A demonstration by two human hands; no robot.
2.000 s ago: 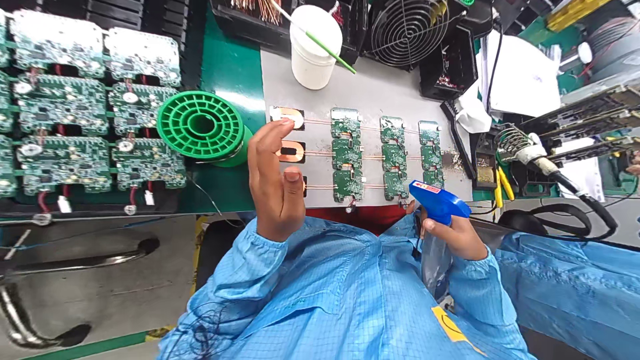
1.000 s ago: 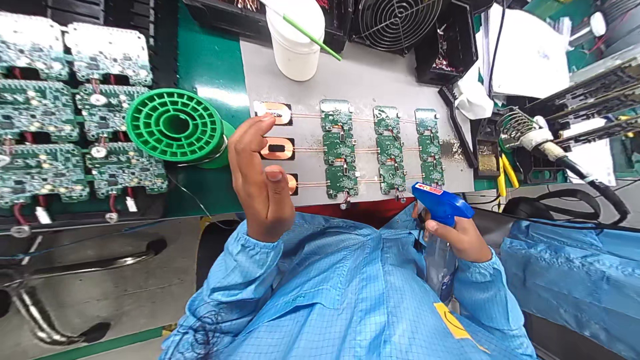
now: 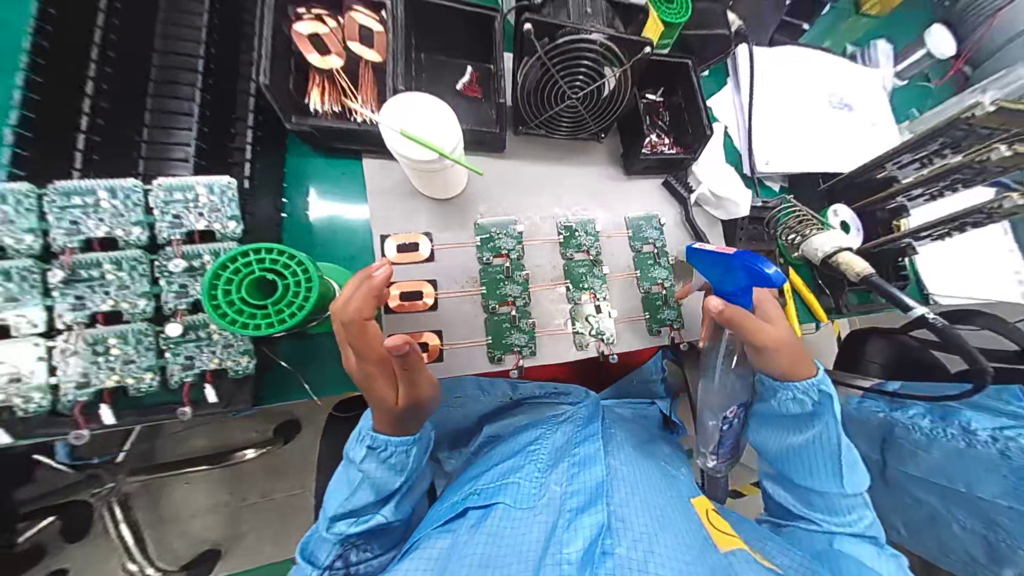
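My right hand (image 3: pixel 756 336) grips a clear spray bottle with a blue trigger head (image 3: pixel 732 268) at the right edge of a grey mat (image 3: pixel 544 176). Three columns of green circuit boards (image 3: pixel 506 288) lie on the mat, joined by thin copper-coloured leads. At the left end of the leads sit copper wire coils on black pads (image 3: pixel 410 296). My left hand (image 3: pixel 386 352) is raised beside these coils, fingers up and thumb apart, holding nothing; it partly covers the lowest coil. Just left of it stands a green spool (image 3: pixel 264 290).
A white plastic bottle (image 3: pixel 428 148) with a green stick across its lid stands behind the boards. Farther back are black bins (image 3: pixel 448 72) with coils and small wired parts, and a fan (image 3: pixel 574 86). More circuit boards (image 3: pixel 104 288) fill the left; a soldering iron holder (image 3: pixel 800 228) is at right.
The view has shifted, showing more of the bins at the back. My left hand stays raised beside the coils, and my right hand still holds the spray bottle.
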